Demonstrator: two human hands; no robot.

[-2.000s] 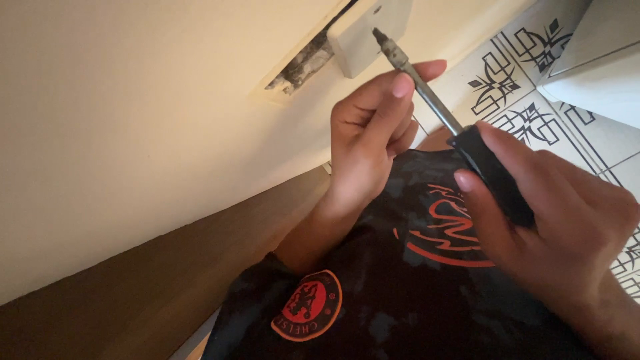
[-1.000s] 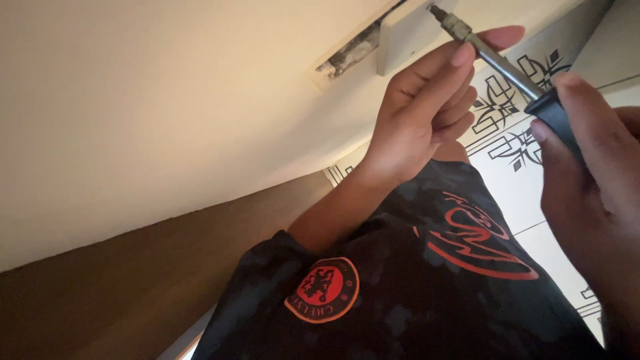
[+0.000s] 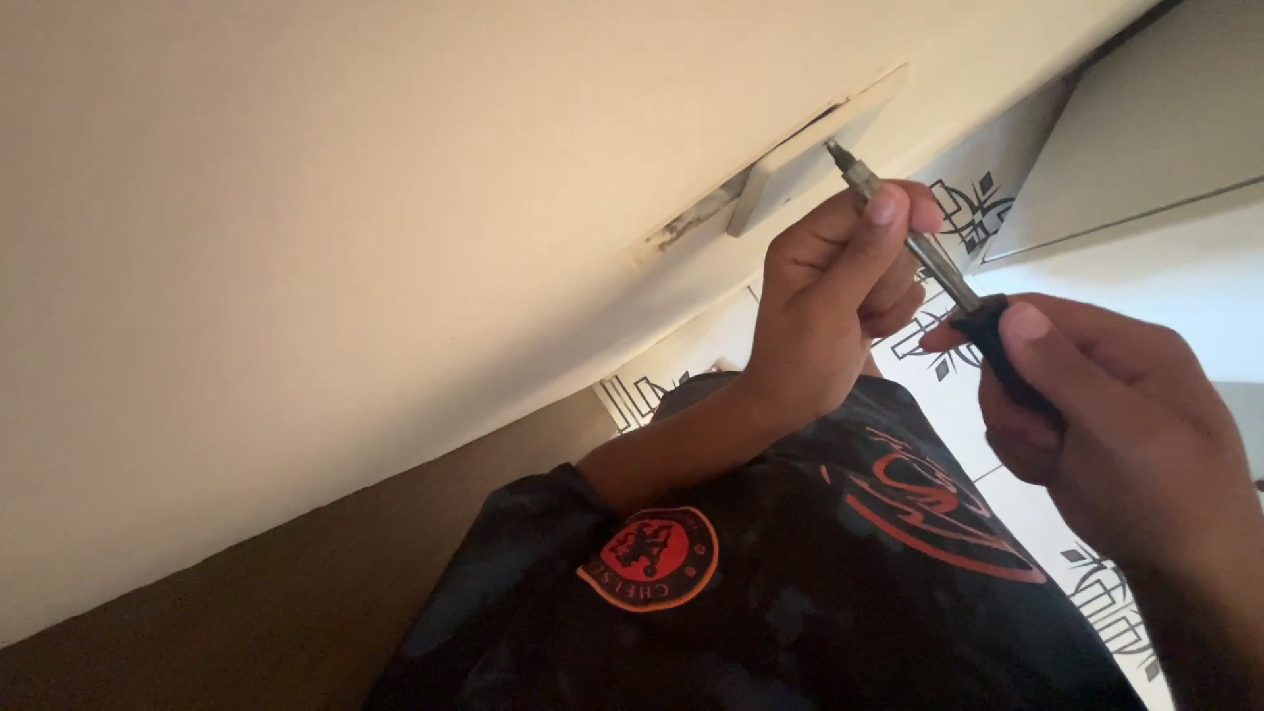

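A screwdriver (image 3: 943, 267) with a black handle and a metal shaft points up and left. My left hand (image 3: 839, 296) pinches its shaft between thumb and fingers, just behind the bit. Around the handle, my right hand (image 3: 1116, 425) is closed, thumb along the top. The bit's tip appears at the face of a white cover plate (image 3: 790, 168) on the wall; whether they touch I cannot tell. Beside the plate, part of a rough recess (image 3: 696, 217) in the wall lies uncovered. Any screw at the tip is too small to make out.
A pale wall (image 3: 296, 247) fills the upper left, with a brown surface (image 3: 296, 583) below it. Patterned white tiles (image 3: 973, 212) show behind my hands, near a pale panel (image 3: 1165, 128) at the upper right. My dark printed shirt (image 3: 790, 592) is below.
The view has shifted. Both hands keep their hold on the screwdriver, and its bit stays near the cover plate. My right hand shows more fully than one second ago.
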